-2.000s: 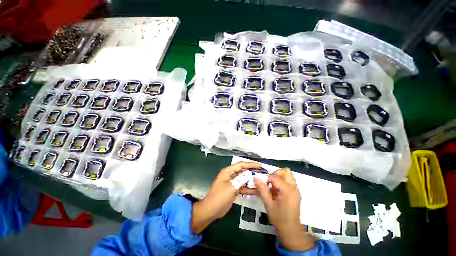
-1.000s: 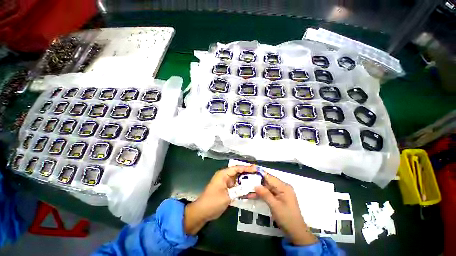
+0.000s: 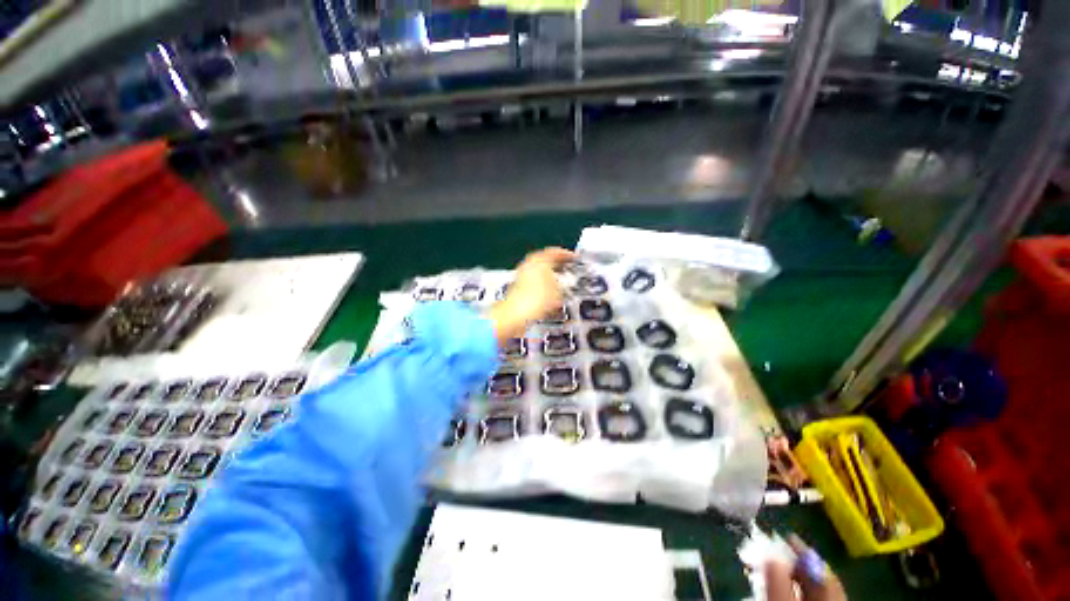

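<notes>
My left hand (image 3: 535, 291) reaches over the right blister tray (image 3: 587, 467) to its back row. Its fingertips are at a pocket; something dark shows there, but I cannot tell if it is held. Silver-rimmed housings (image 3: 561, 380) and plain black housings (image 3: 689, 418) sit in the tray, some hidden by my hand and blue sleeve. My right hand (image 3: 803, 575) is at the bottom edge, blurred and partly cut off, beside white release paper scraps (image 3: 763, 547). A bluish-purple glint shows at its fingers. The white sticker sheet (image 3: 534, 558) lies in front of me.
The left blister tray (image 3: 164, 440) holds rows of housings, partly behind my sleeve. A white board (image 3: 293, 308) lies behind it. A yellow parts bin (image 3: 871, 487), orange-handled scissors (image 3: 784, 460) and red trays (image 3: 1018, 470) are at right. Stacked clear trays (image 3: 681, 252), a metal upright (image 3: 789, 117) and a red crate (image 3: 112, 223) stand farther back.
My view has tilted up. My left hand has left the spot over the sheet and stretched forward to the right tray. My right hand has moved right to the scraps. The hands are now apart.
</notes>
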